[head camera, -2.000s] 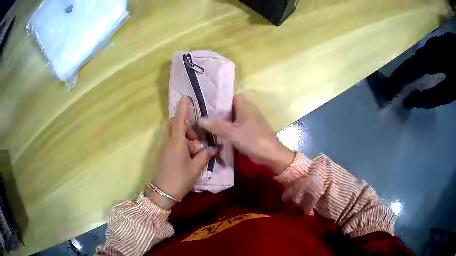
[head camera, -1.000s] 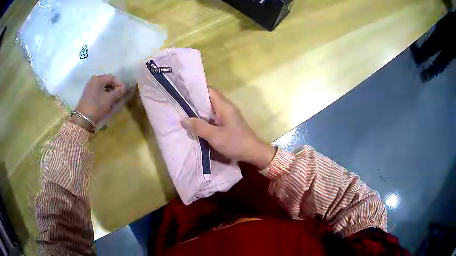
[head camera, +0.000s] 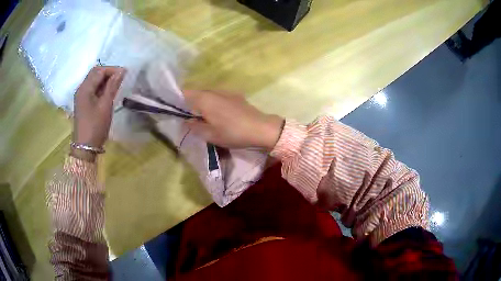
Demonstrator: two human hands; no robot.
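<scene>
The pale pink quilted pouch (head camera: 239, 167) is in my right hand (head camera: 230, 121), tilted up to the left. Its dark zipper (head camera: 159, 106) shows left of my fingers. My left hand (head camera: 99, 101) pinches the edge of a thin clear poly bag (head camera: 129, 123), blurred, beside the pouch's upper end. The pouch's upper end is at the bag's mouth or partly inside it; blur hides which. The bluish-white stack of poly bags (head camera: 71, 46) lies at the upper left, behind my left hand.
A black block, likely the tape dispenser (head camera: 283, 12), stands at the top centre on the yellow wood-grain table (head camera: 351, 60). Dark items (head camera: 12, 247) are at the lower left edge. A person's dark-clothed part (head camera: 477, 30) is at the upper right, over the blue-grey floor (head camera: 439, 137).
Two seconds ago both hands were on the pouch. My left hand went to the bag stack and now holds up a bag. My right hand has moved the pouch left and tilted it towards that bag.
</scene>
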